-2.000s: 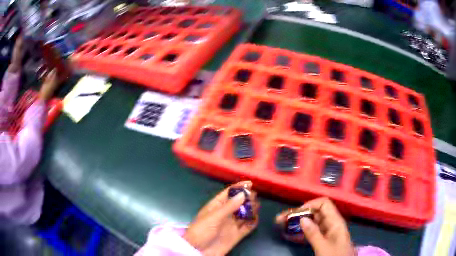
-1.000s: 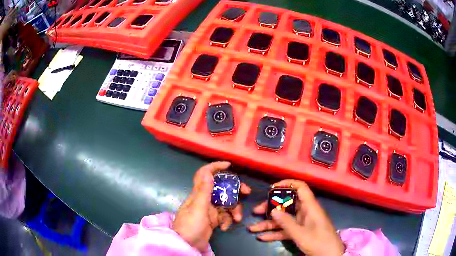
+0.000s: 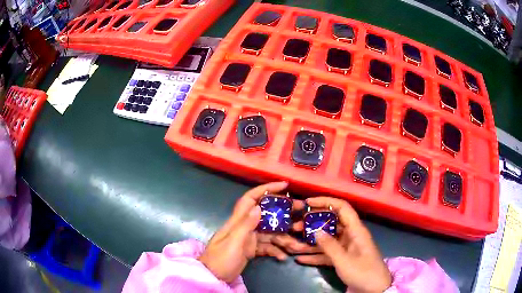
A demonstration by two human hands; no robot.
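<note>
My left hand (image 3: 237,237) holds a strapless smartwatch (image 3: 275,214) by its edges, its lit face up with a blue-purple dial and white hands. My right hand (image 3: 346,240) holds a second watch (image 3: 319,226), also lit with a dark blue dial, my right thumb on the lower part of its screen. The two watches are side by side, close together, just in front of the tray. The red-orange foam tray (image 3: 337,181) holds rows of watch heads. The nearest row lies with round sensor backs up, such as this one (image 3: 308,147); the farther rows show black fronts.
A second red-orange tray (image 3: 120,47) partly covers a calculator (image 3: 153,94) at upper left. A pen (image 3: 75,79) lies on pale paper (image 3: 64,94). Another tray (image 3: 24,117) and a pink sleeve (image 3: 8,171) are at far left, above a blue stool (image 3: 66,252). Papers (image 3: 506,252) lie at right.
My hands have come closer together, bringing the two watches side by side. The right watch's screen has changed from a coloured petal-like pattern to a blue dial.
</note>
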